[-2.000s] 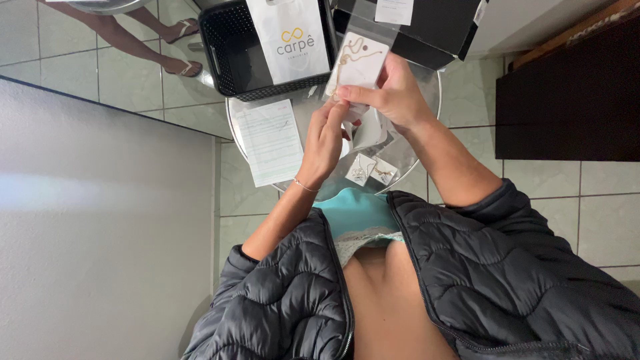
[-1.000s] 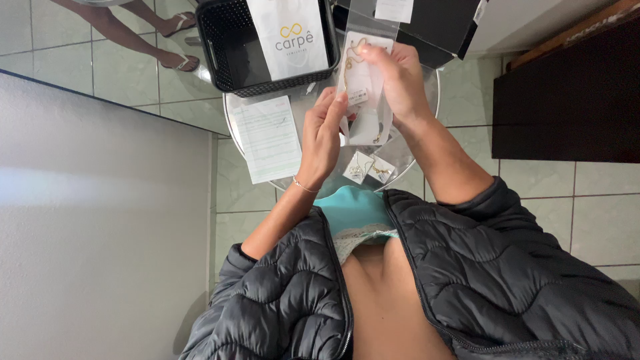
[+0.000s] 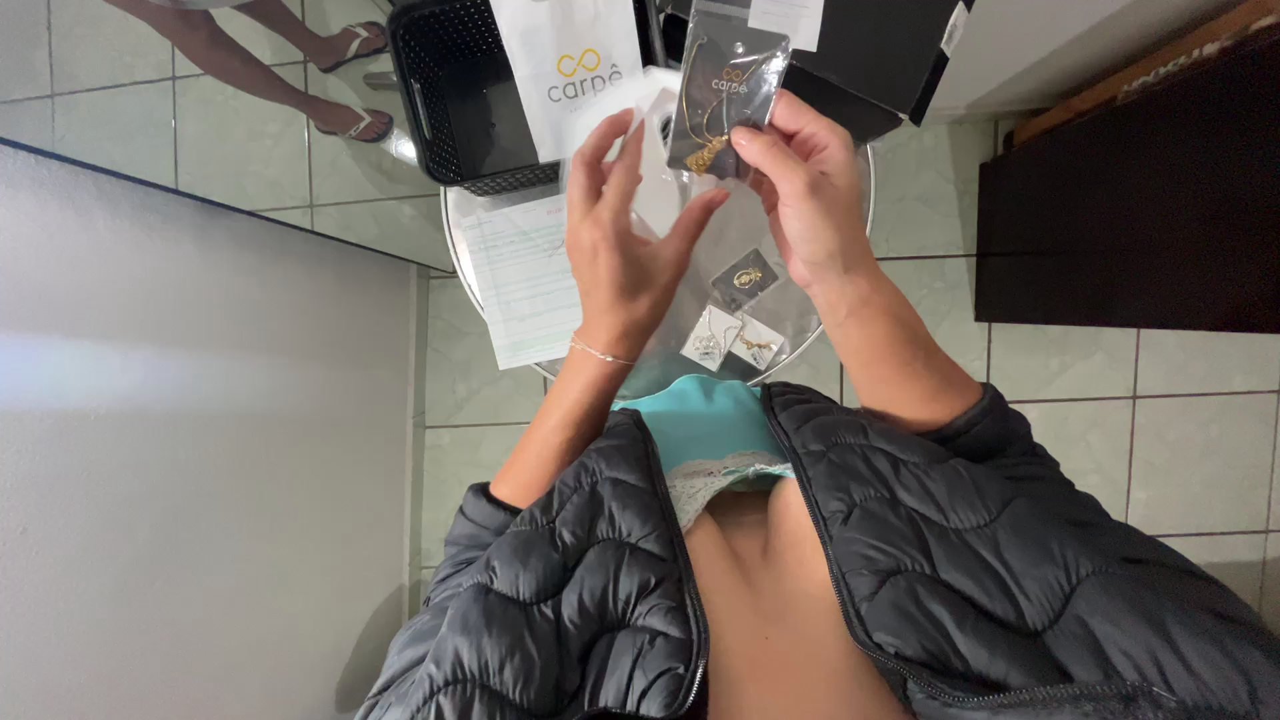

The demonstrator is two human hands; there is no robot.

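Note:
A dark jewelry card in a clear plastic sleeve, bearing a gold necklace with a pendant, is gripped at its lower right by my right hand. Just left of it is my left hand, fingers and thumb spread; whether it touches the thin clear plastic behind it I cannot tell. Below my hands on the round glass table lie a small dark card with a gold piece, a white card with silver-coloured jewelry and a white card with gold-coloured jewelry.
A black plastic basket holds a white paper bag. A printed sheet overhangs the left rim of the glass table. A black box stands at the back right, dark furniture farther right. A person's sandaled feet show at upper left.
The white jewelry card in my hands is gone from them; a dark carded necklace is in my right hand. My left hand's fingers have spread. A small dark card now shows above the white cards.

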